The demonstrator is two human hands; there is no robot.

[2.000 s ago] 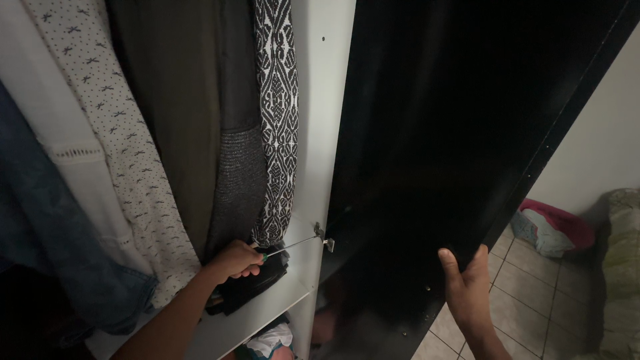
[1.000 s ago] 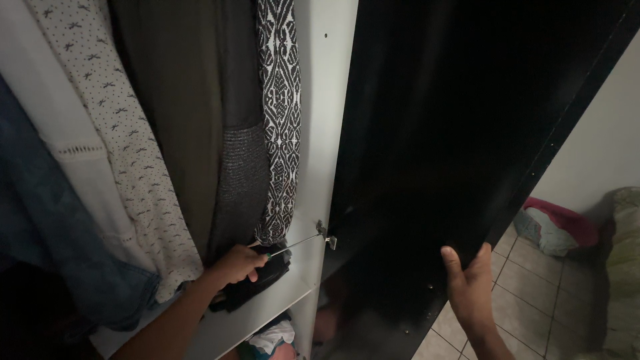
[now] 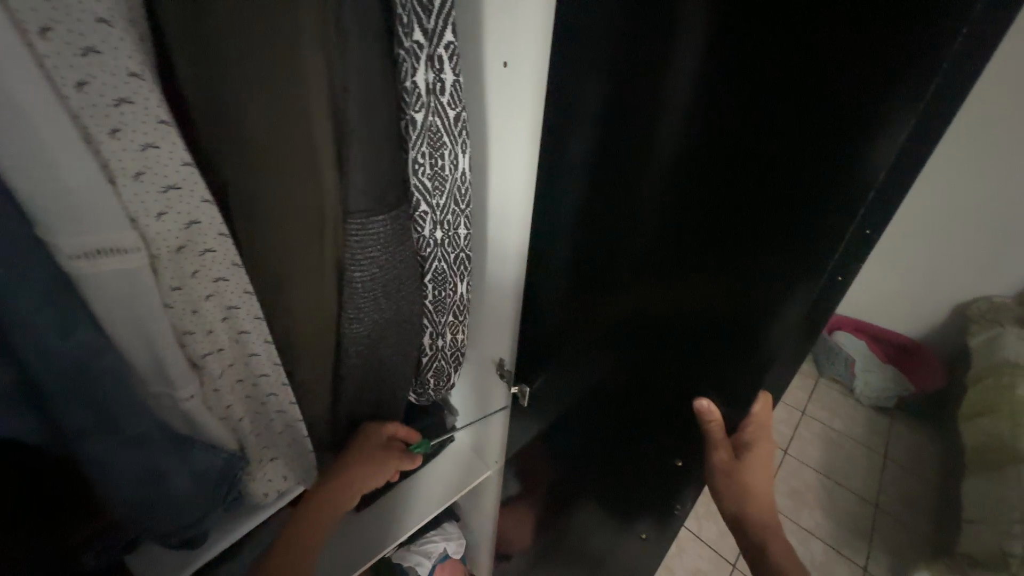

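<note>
My left hand [image 3: 372, 462] is closed around the green handle of a screwdriver [image 3: 420, 446]. Its thin metal shaft points right and slightly up, with the tip at the edge of the white wardrobe side panel [image 3: 506, 240], just below a metal hinge [image 3: 519, 393]. Whether the tip touches anything I cannot tell. My right hand [image 3: 740, 448] grips the outer edge of the black wardrobe door [image 3: 672, 240], thumb on the near face, fingers partly hidden behind it. The door stands open.
Hanging clothes, among them a black-and-white patterned garment [image 3: 438, 208], fill the wardrobe at left. Folded cloth [image 3: 432, 548] lies below the shelf [image 3: 432, 512]. Beyond the door are a tiled floor [image 3: 840, 448], a pink and white bundle [image 3: 880, 360] and a greenish cushioned piece [image 3: 992, 432].
The screwdriver tip has moved from beside the hinge to just below it. My right hand stays on the door edge.
</note>
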